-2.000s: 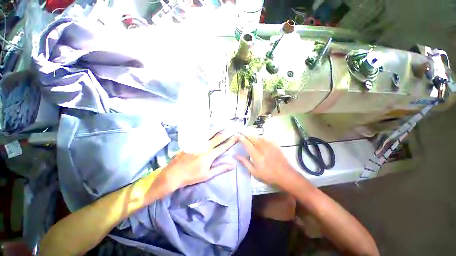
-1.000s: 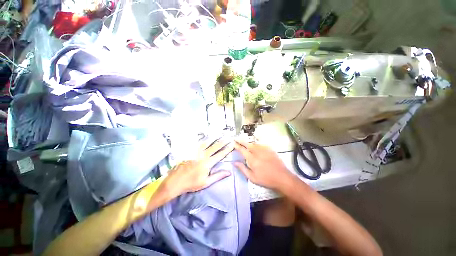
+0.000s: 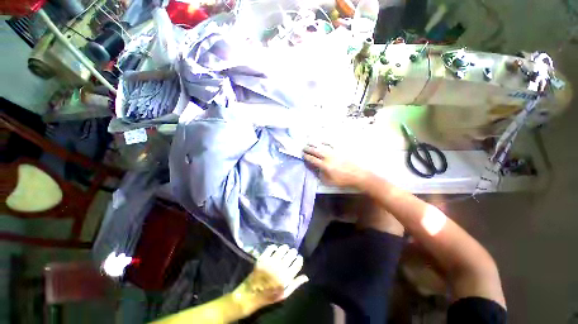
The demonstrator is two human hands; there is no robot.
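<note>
A large grey-blue garment [image 3: 215, 158] lies bunched on the sewing table and hangs over its front edge towards the lap. My right hand [image 3: 333, 166] rests on the garment's right edge, below the needle area, with its fingertips on the cloth. My left hand [image 3: 279, 272] is at the garment's lower hanging edge, fingers spread; whether it pinches the cloth is unclear. The cream sewing machine [image 3: 456, 82] stands at the right, its needle area washed out by glare. Black-handled scissors [image 3: 426, 158] lie on the table below the machine head.
A white box of cut strips [image 3: 152, 98] stands left of the garment. Darker cloth [image 3: 123, 212] drapes over a red-brown stool [image 3: 158, 243]. A wooden chair [image 3: 73, 183] is at far left. A tape measure [image 3: 500, 149] hangs at the machine's right end.
My left hand has left the seam near the needle and moved down to the garment's lower edge. My right hand stays near the needle area. The view has swung left, showing the chair and stool.
</note>
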